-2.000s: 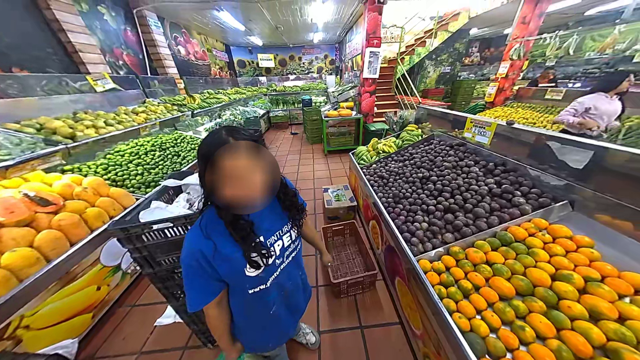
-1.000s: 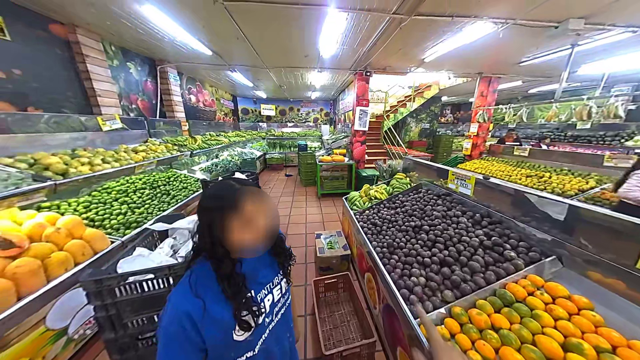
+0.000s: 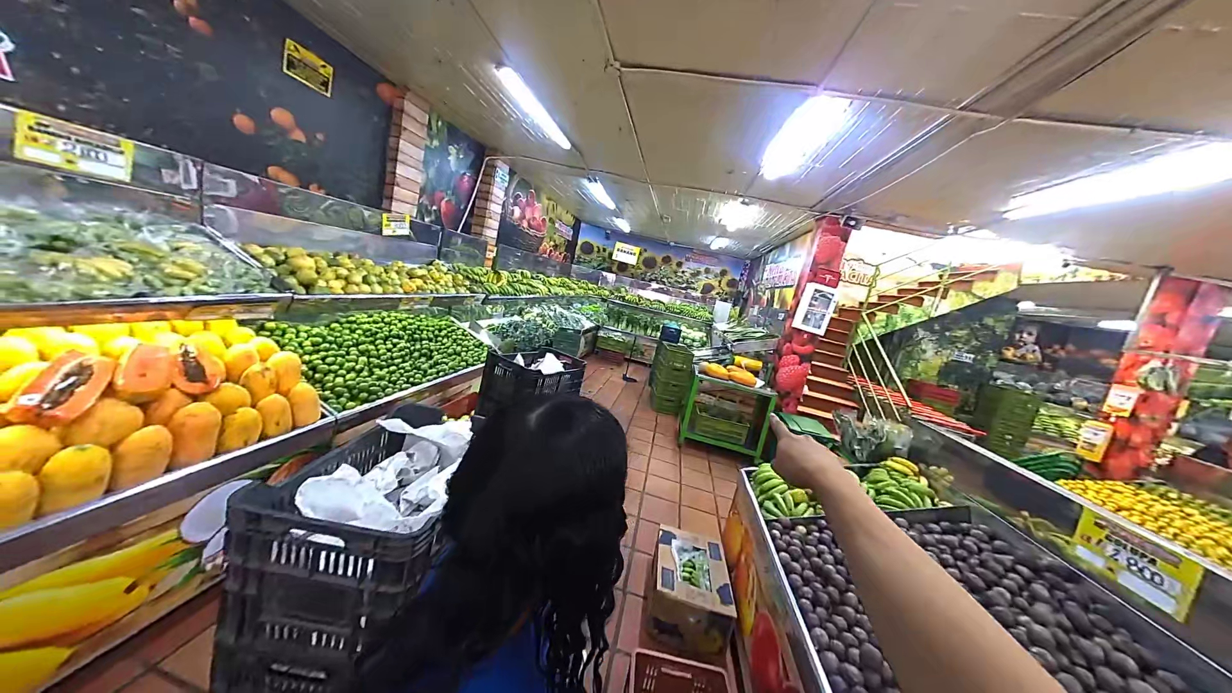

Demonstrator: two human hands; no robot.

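My right hand [image 3: 801, 456] is stretched forward from the lower right, its index finger extended and pointing up the aisle. It holds nothing. The forearm passes above a bin of dark purple round fruit [image 3: 1020, 602], and the hand appears in front of green bananas [image 3: 895, 484]. My left hand is out of view. A person in a blue shirt [image 3: 505, 664] stands close in front with long dark hair, head turned away. To the left of that person, white paper [image 3: 385, 481] lies in a stacked black plastic crate [image 3: 327, 549].
Papayas [image 3: 192, 428] and limes [image 3: 371, 356] fill the left display. On the tiled floor [image 3: 664, 472] are a cardboard box [image 3: 688, 587] and a reddish-brown plastic crate [image 3: 679, 672]. Farther back stand a green metal cart [image 3: 727, 414], green crates [image 3: 671, 375] and a staircase [image 3: 835, 375].
My right arm has extended into view, finger pointing. The person in blue has turned from facing me to facing away. The view has swung left.
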